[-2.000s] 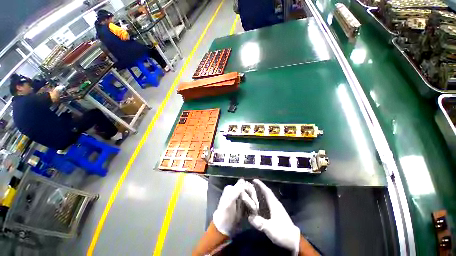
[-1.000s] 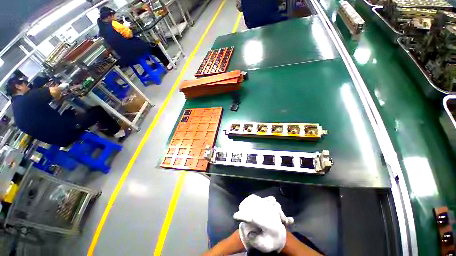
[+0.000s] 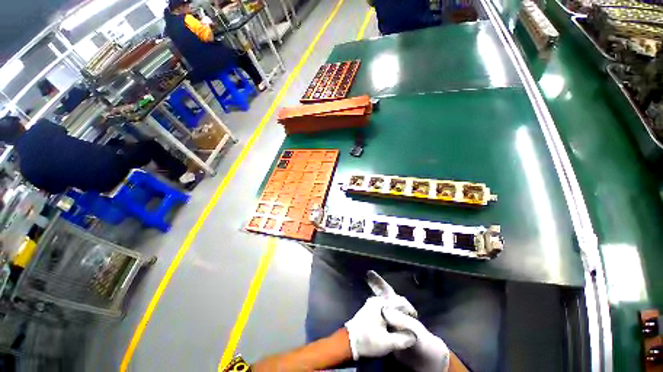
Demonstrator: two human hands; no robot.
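My left hand (image 3: 378, 327) and my right hand (image 3: 418, 338), both in white gloves, are pressed together over my lap, below the bench edge. The right fingers lie over the left hand; no part shows in them. On the green bench in front lies the silver-white fixture frame (image 3: 395, 232) with dark squares in its six windows and a metal latch block at its right end. Behind it lies the cream-metal fixture cover (image 3: 418, 189) with six pockets and a yellow edge, apart from the frame.
An orange-brown pocketed tray (image 3: 298, 190) lies left of the frame. Beyond are stacked red-brown trays (image 3: 325, 116), a loose black part (image 3: 357, 149) and a filled tray (image 3: 331, 80). Metal trays of fixtures stand at right (image 3: 634, 91). Seated people (image 3: 76, 163) are at left.
My hands were clasped in a bunch and are now more spread, with left fingers pointing up. The view has shifted, so the bench things appear a little farther right. The fixture parts have not moved on the bench.
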